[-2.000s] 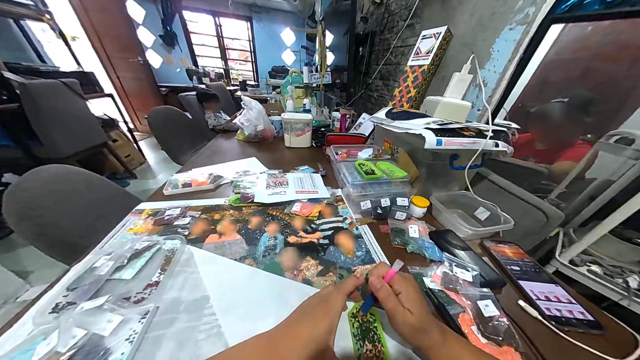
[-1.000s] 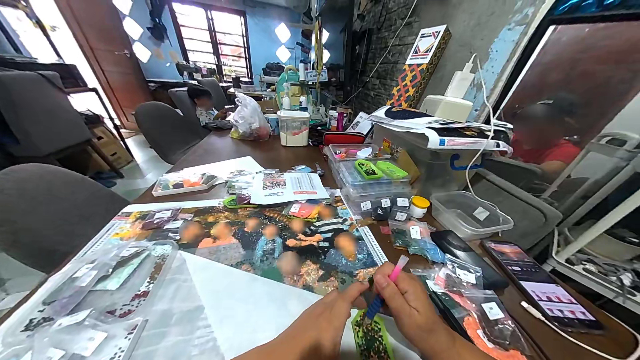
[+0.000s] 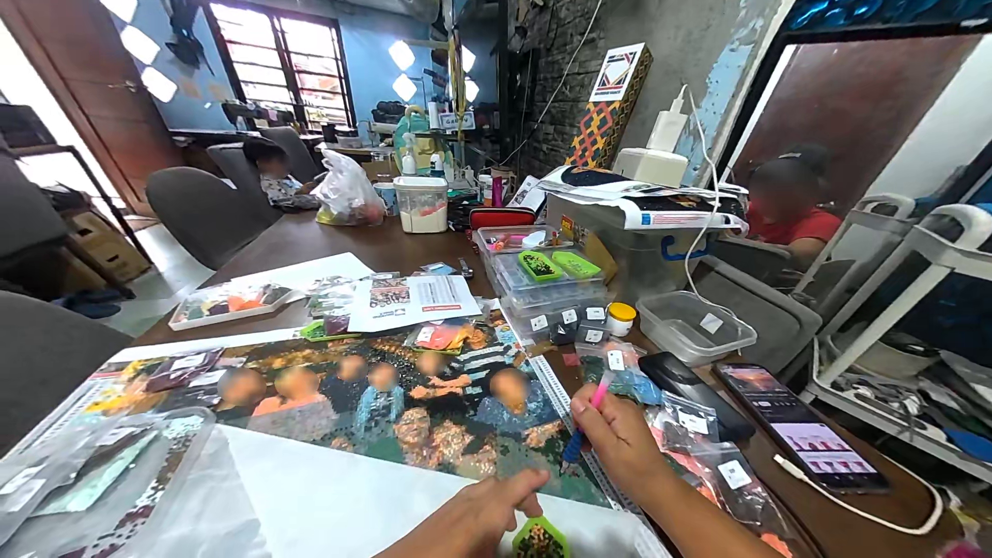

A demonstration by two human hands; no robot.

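Note:
My right hand (image 3: 612, 434) grips a pink and blue applicator pen (image 3: 587, 422), its tip down at the right edge of a diamond painting canvas (image 3: 434, 395) that shows a group of people. Just left of it, my left hand (image 3: 488, 508) rests over the white cover sheet (image 3: 341, 488), fingers extended and holding nothing that shows. Under its fingertips, partly cut off by the frame's lower edge, is a green tray (image 3: 540, 540) of small dark and orange beads.
Bead bags (image 3: 732, 473), a smartphone (image 3: 802, 426) and a cable lie at right. Stacked plastic cases (image 3: 546, 291) bear two green trays. A clear tray (image 3: 101, 480) with bags is at left. One person (image 3: 790, 201) sits at right, another (image 3: 275, 174) at the far left.
My hands, close together over the green tray before, are now apart. The right hand with the pen has moved up onto the canvas edge.

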